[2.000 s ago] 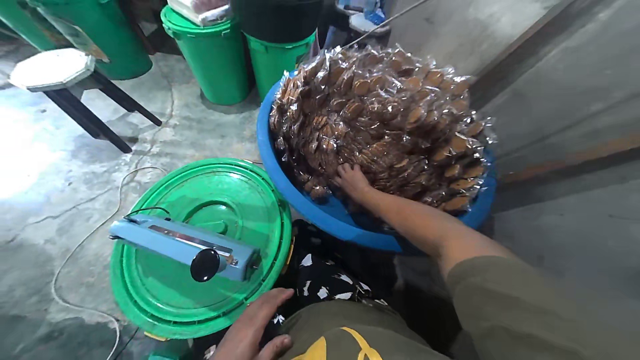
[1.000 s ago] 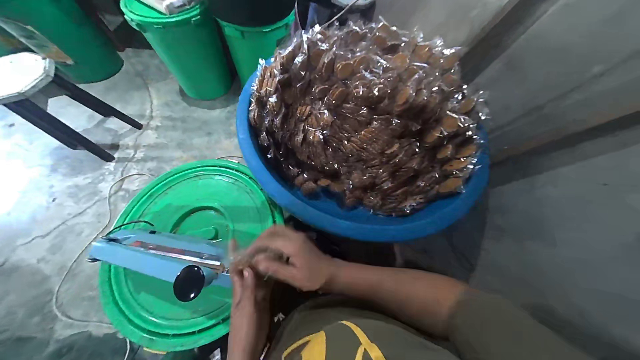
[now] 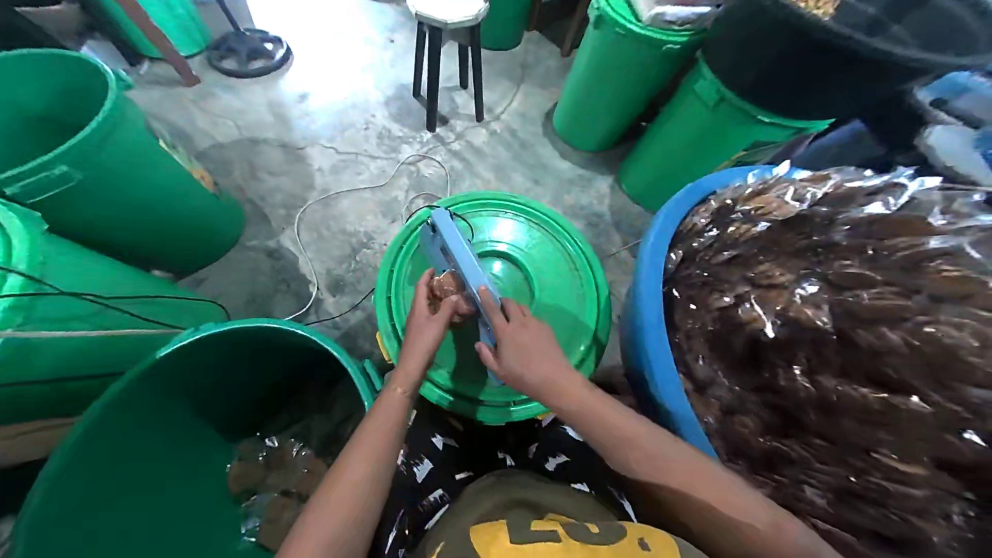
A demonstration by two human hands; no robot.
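A light-blue impulse heat sealer [image 3: 463, 263] lies on the green plastic lid [image 3: 550, 310] of a bin in front of me. My left hand [image 3: 434, 314] holds a small clear plastic packet of brown round pieces [image 3: 446, 285] against the sealer's left side. On the near end of the sealer's arm rests my right hand [image 3: 519, 333], its fingers over the arm; the black knob is hidden. At the right, a blue tub [image 3: 659, 325] is heaped with clear-wrapped brown pieces [image 3: 837, 310].
An open green bin [image 3: 101, 457] at lower left holds several packets [image 3: 279, 473]. More green bins [image 3: 139, 170] stand at left and upper right. A stool [image 3: 448, 12] stands beyond the lid, and a thin pale cord [image 3: 306, 209] runs over the concrete floor [image 3: 263, 178].
My right hand has gone from the heaped tub to the sealer, and my left hand now holds a packet at the sealer. The view has swung left.
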